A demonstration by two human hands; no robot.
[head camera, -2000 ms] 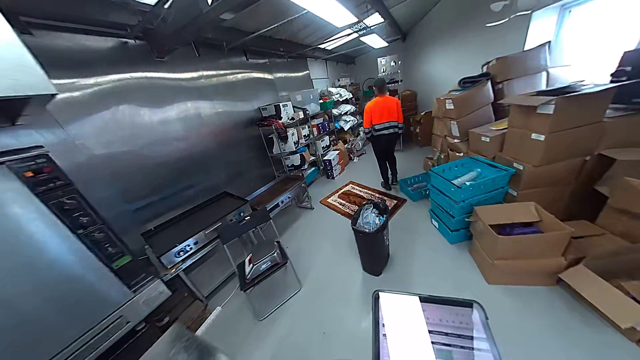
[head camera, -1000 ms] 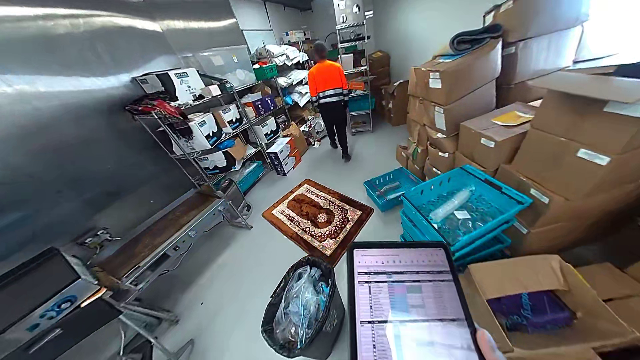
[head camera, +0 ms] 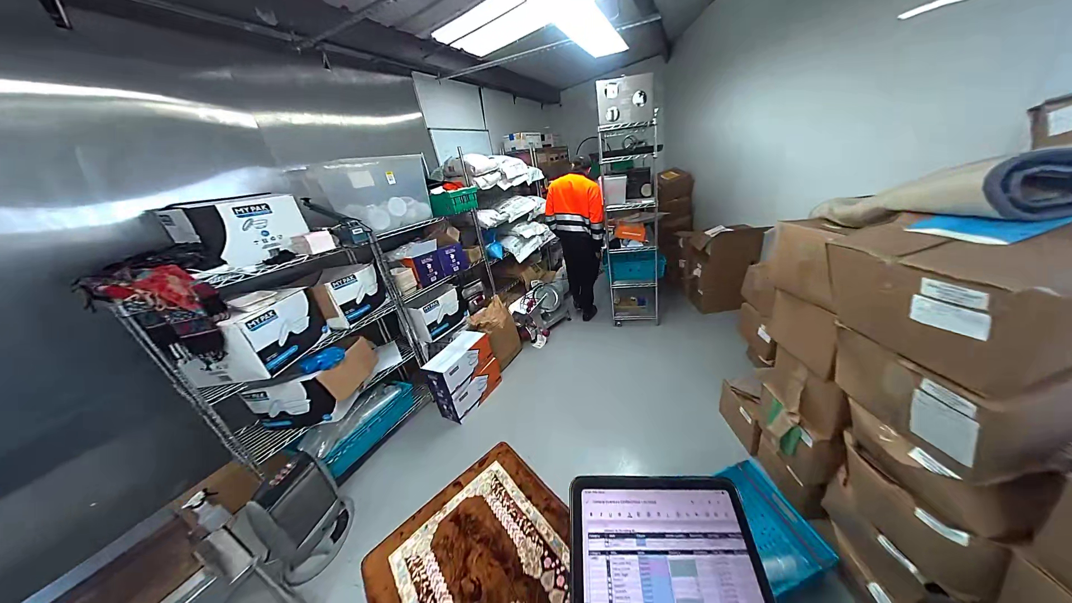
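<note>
A tablet (head camera: 670, 544) with a dark frame stands upright at the bottom of the head view, its screen showing a spreadsheet and facing me. Neither of my hands is visible in this frame, so what holds the tablet is hidden below the edge. Behind the tablet and to its left lies a brown and cream patterned rug (head camera: 477, 536) on the floor. A blue plastic crate (head camera: 779, 528) sits just to the tablet's right, partly covered by it.
Wire shelving (head camera: 368, 251) with boxes and bags lines the left wall. A person in an orange jacket (head camera: 574, 209) stands at the far end beside a narrow metal rack (head camera: 632, 218). Stacked cardboard boxes (head camera: 921, 335) rise on the right; a metal stand (head camera: 276, 536) is at lower left.
My view has moved forward into the room, past the black bin and stacked blue crates. The person in orange has walked farther off, to the shelves. The fingers seen at the tablet's edge have left view.
</note>
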